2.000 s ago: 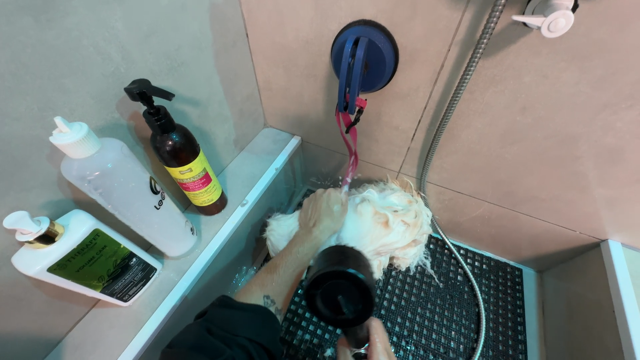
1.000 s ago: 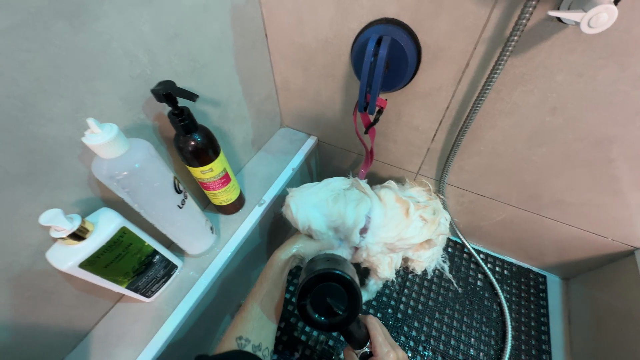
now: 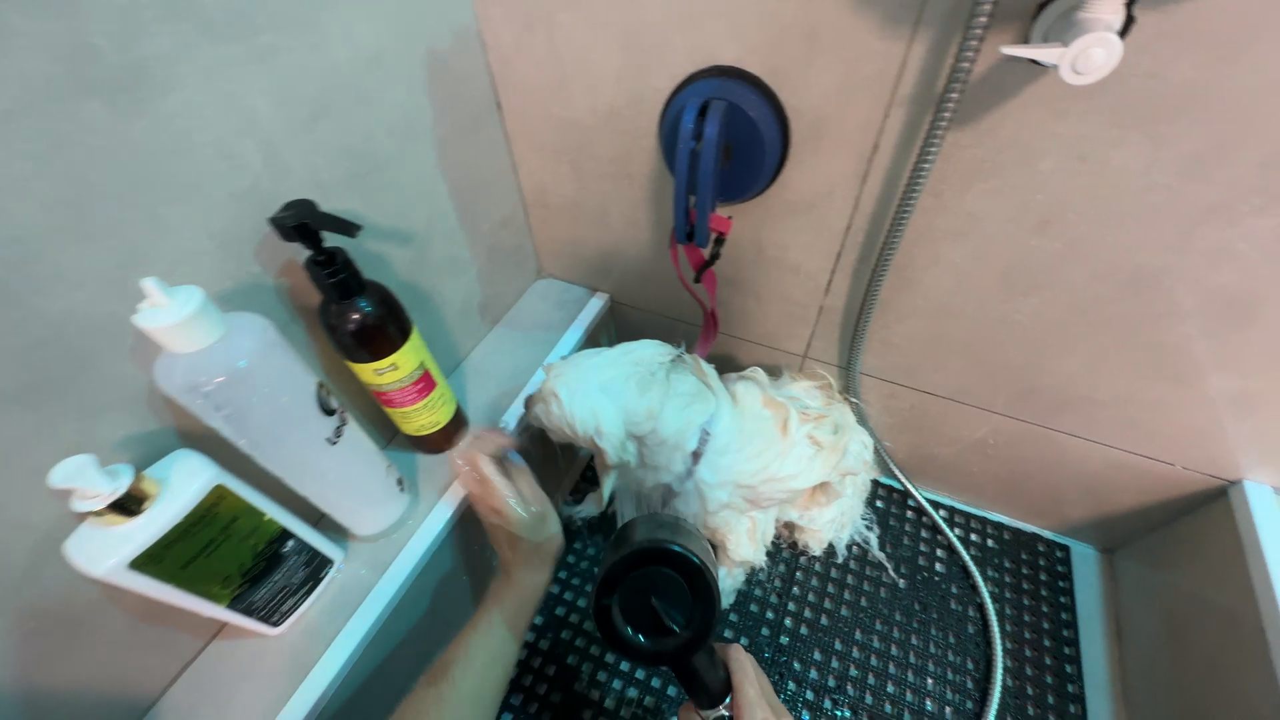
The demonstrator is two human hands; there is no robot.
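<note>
A wet, cream-coated dog (image 3: 740,440) stands on a black perforated rubber mat (image 3: 830,630), its head turned to the left. My right hand (image 3: 745,685) is closed around the handle of a black shower head (image 3: 660,590), whose far end is against or close to the dog's chest. My left hand (image 3: 510,500), wet and with fingers apart, is off the dog, beside the tub's left rim and left of the dog's muzzle. A pink strap (image 3: 705,300) runs from behind the dog up to a blue suction-cup holder (image 3: 725,140) on the wall.
On the left ledge (image 3: 400,560) stand a brown pump bottle (image 3: 390,350), a translucent bottle with a white cap (image 3: 280,410) and a white pump bottle (image 3: 205,540). A metal shower hose (image 3: 905,210) hangs down the tiled wall below a white valve lever (image 3: 1085,55). The tub's right wall (image 3: 1200,590) is at the right.
My left hand, on the dog's head two seconds ago and lower beside its chest one second ago, has come away to the left. The dog's head now shows. My right hand still holds the shower head.
</note>
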